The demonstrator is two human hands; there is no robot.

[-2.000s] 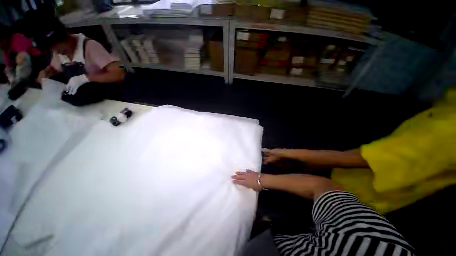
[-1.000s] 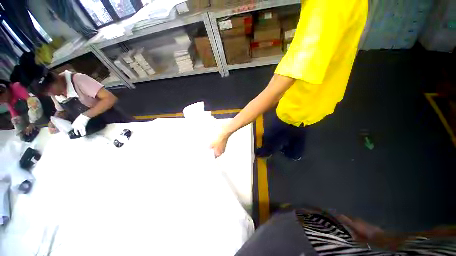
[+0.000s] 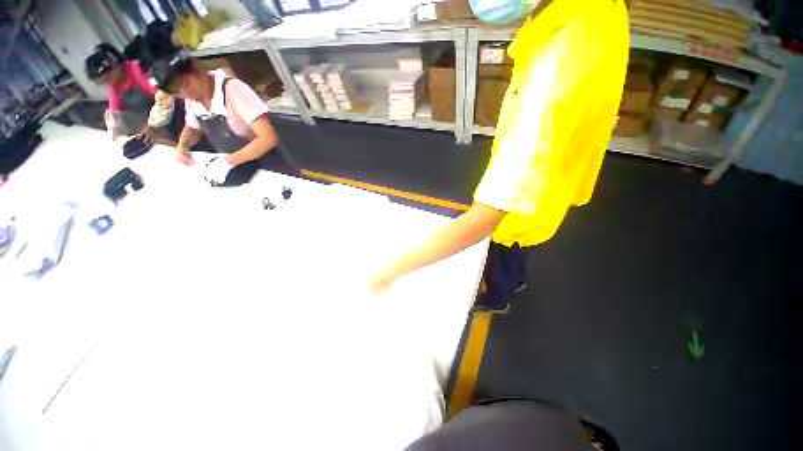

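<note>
White sheet material (image 3: 264,299) lies over the worktable in front of me, very bright, so its edges and layers are hard to tell apart. It hangs a little over the near right edge. A person in a yellow shirt stands at the table's right corner with a hand (image 3: 381,284) on the white surface. Neither of my hands is in the picture; only my dark apron shows at the bottom.
Two people work at the far left side; one wears a white glove (image 3: 217,169). Black items (image 3: 122,182) and small black-and-white objects (image 3: 277,198) lie on the table. A thin dark line (image 3: 70,379) shows at lower left. Shelves with cartons (image 3: 678,92) stand behind.
My hand and striped sleeve have left the picture. The person in yellow now stands upright at the corner, an arm reaching over the table. The view has shifted, showing more table at left.
</note>
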